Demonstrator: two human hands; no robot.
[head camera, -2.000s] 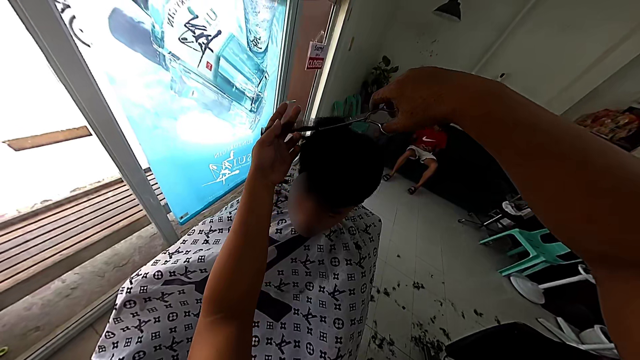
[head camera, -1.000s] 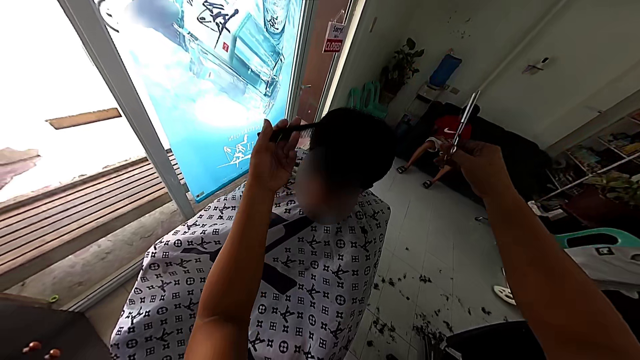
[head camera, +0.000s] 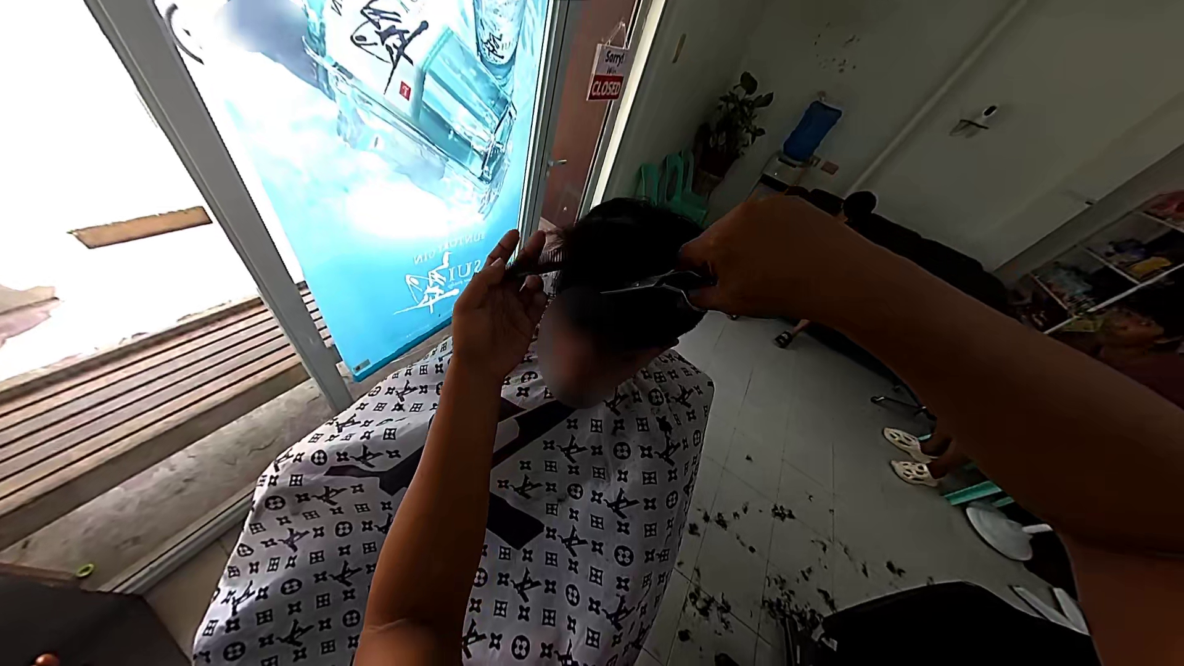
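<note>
A person wrapped in a white patterned barber's cape (head camera: 573, 518) sits in front of me, with dark hair (head camera: 629, 240). My left hand (head camera: 499, 296) is raised at the hair's left side and holds a dark comb (head camera: 541, 266), its teeth at the hair. At the right side of the head, my right hand (head camera: 754, 254) grips metal haircutting scissors (head camera: 657, 282). Their blades point left across the hair. Whether the blades are apart is hard to tell.
A glass door with a blue poster (head camera: 370, 203) stands close on the left. Cut hair (head camera: 786, 592) lies on the tiled floor (head camera: 768, 444). At right are another person's feet in clogs (head camera: 911, 458), a dark sofa (head camera: 916, 259) and shelves (head camera: 1101, 268).
My right hand with the scissors has come back left to the head from out to the right, where it was one second ago. My left hand stays beside the hair.
</note>
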